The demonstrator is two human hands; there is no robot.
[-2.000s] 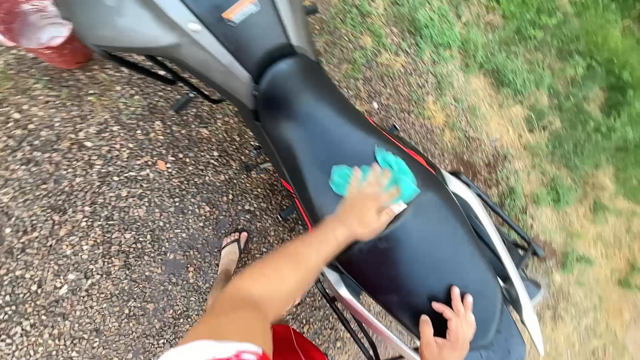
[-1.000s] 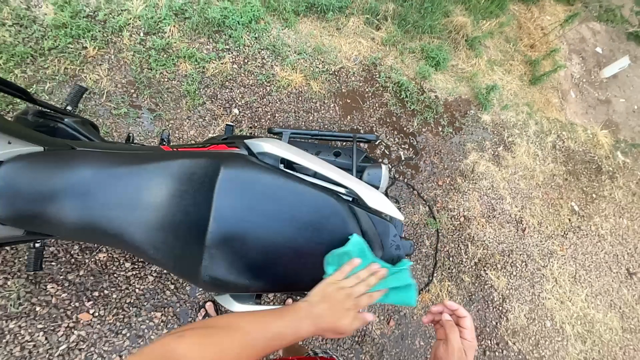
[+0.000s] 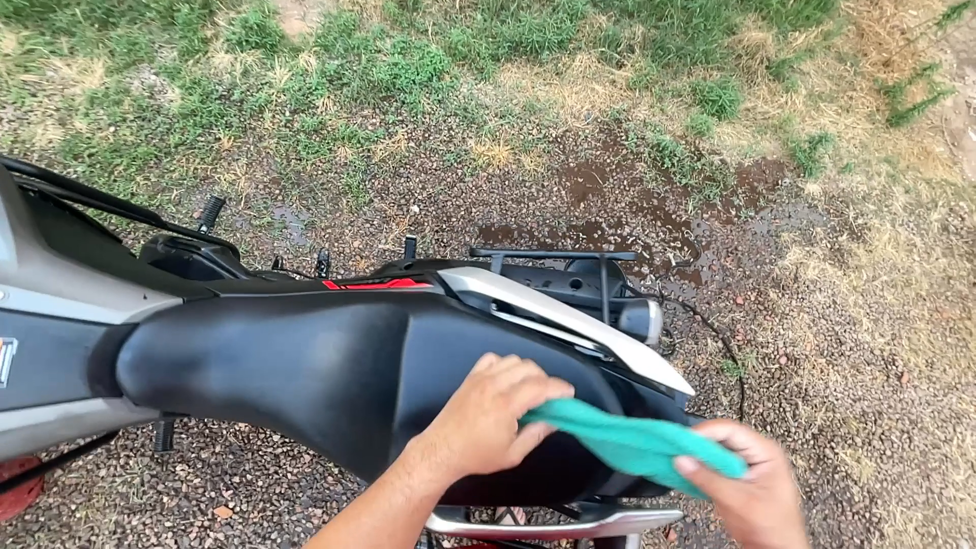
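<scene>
Stretched between both hands is a teal cloth [image 3: 633, 442], above the rear part of the black motorcycle seat [image 3: 305, 362]. My left hand [image 3: 499, 415] grips the cloth's left end over the seat. Its right end is pinched between the thumb and fingers of my right hand [image 3: 743, 473], just past the tail of the seat. A silver grab rail [image 3: 572, 320] runs along the seat's far side, and a second silver rail [image 3: 557, 523] shows on the near side.
The motorcycle's grey tank panel [image 3: 69, 305] is at the left. A black metal rack [image 3: 553, 254] and an exhaust end [image 3: 644, 320] stick out on the far side. Wet gravel [image 3: 518, 175] with puddles surrounds the bike. A red object [image 3: 19, 484] lies at the lower left.
One second ago my left hand pressed the cloth flat on the seat's rear edge and my right hand was apart from it. Now both hands hold the cloth, lifted and stretched.
</scene>
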